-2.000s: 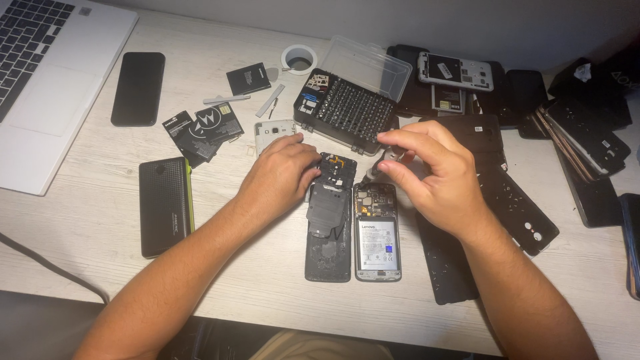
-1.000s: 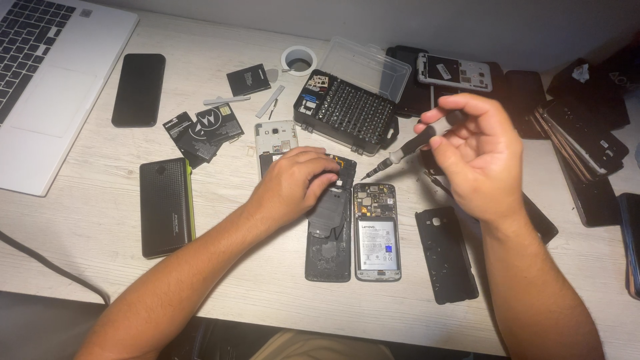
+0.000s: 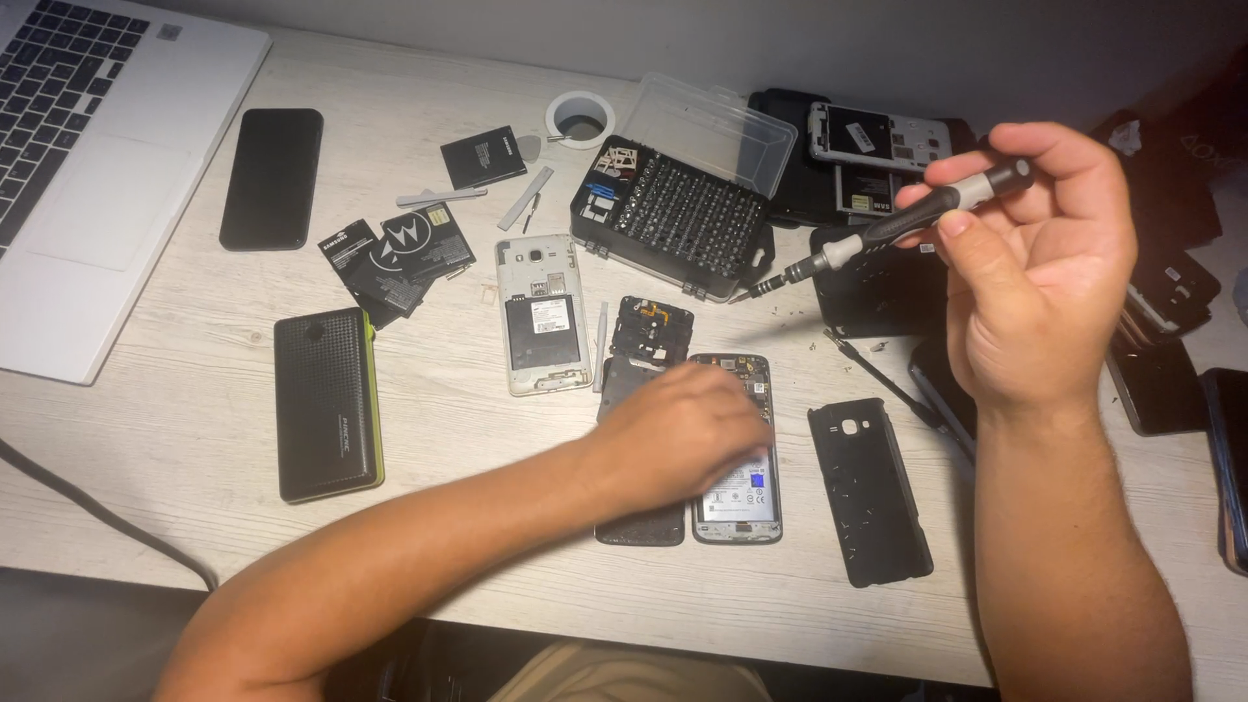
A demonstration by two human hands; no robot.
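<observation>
My right hand point(image 3: 1033, 253) holds a precision screwdriver point(image 3: 897, 219) raised at the right, its tip pointing down left beside the open bit case point(image 3: 682, 210). My left hand point(image 3: 682, 434) lies over an opened smartphone point(image 3: 738, 534), covering part of its circuit board and battery; whether its fingers grip anything is hidden. Left of that phone is a dark phone back part point(image 3: 648, 331), partly under the same hand. A white phone body with its battery showing point(image 3: 542, 322) lies farther left. Tiny screws are scattered near the case, and a black back cover point(image 3: 870, 492) holds small pieces.
A laptop point(image 3: 127, 185), a black phone point(image 3: 271, 178) and a power bank point(image 3: 329, 405) are on the left. Loose batteries point(image 3: 400, 255), pry tools point(image 3: 526, 198) and a tape roll point(image 3: 579, 119) lie behind. Several phones and covers point(image 3: 1160, 385) are piled at the right.
My left hand has moved right, from the dark back part onto the opened phone. My right hand, with the screwdriver, has moved up and away from the phone since two seconds ago.
</observation>
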